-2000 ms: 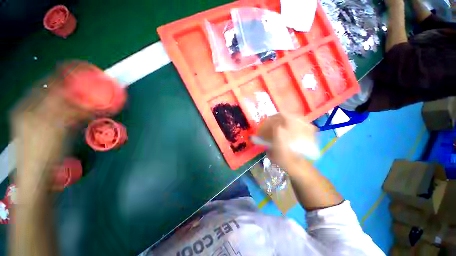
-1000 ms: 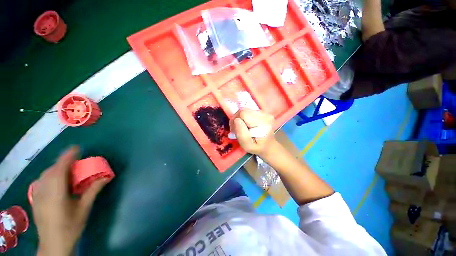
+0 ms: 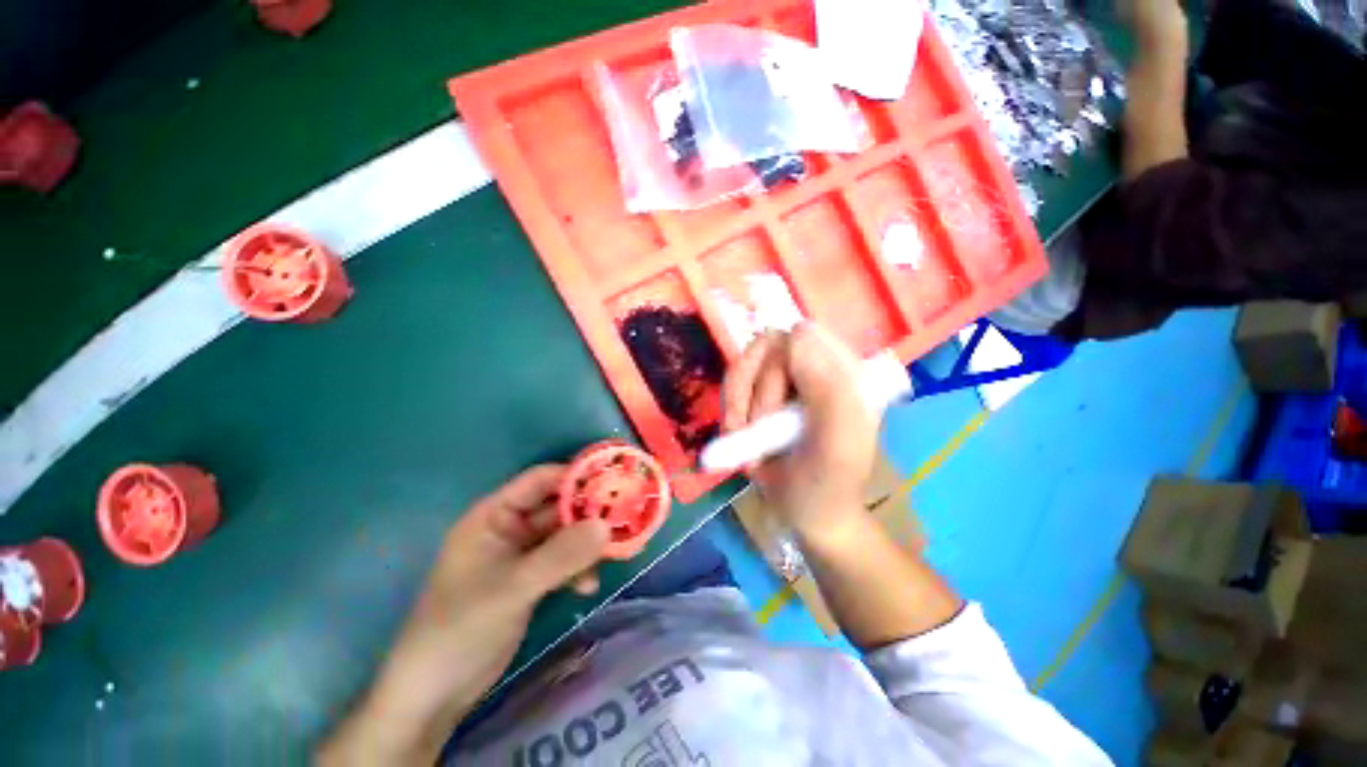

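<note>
My left hand (image 3: pixel 517 547) holds a red-orange housing (image 3: pixel 616 499) at the near corner of the parts tray, its spoked round opening facing up. My right hand (image 3: pixel 817 427) grips a white pen-shaped tool (image 3: pixel 754 439). The tool's pale end points left, just right of the housing and apart from it. The red-orange parts tray (image 3: pixel 585 277) lies on the green bench, with a pile of small black parts (image 3: pixel 670 354) in its near corner compartment and small white parts (image 3: pixel 766 304) beside it.
Spoked housings stand at left on the bench (image 3: pixel 158 513) and on the pale strip (image 3: pixel 282 273). Housings with white pieces (image 3: pixel 42 583) sit at the left edge. Zip bags (image 3: pixel 757 105) lie on the tray. Silvery parts (image 3: pixel 1034 78) and another person's arm (image 3: pixel 1154 120) are beyond it.
My left hand has moved right with a housing, from the left of the bench to the tray's corner. My right hand has lifted from the black parts, and the tool now points left.
</note>
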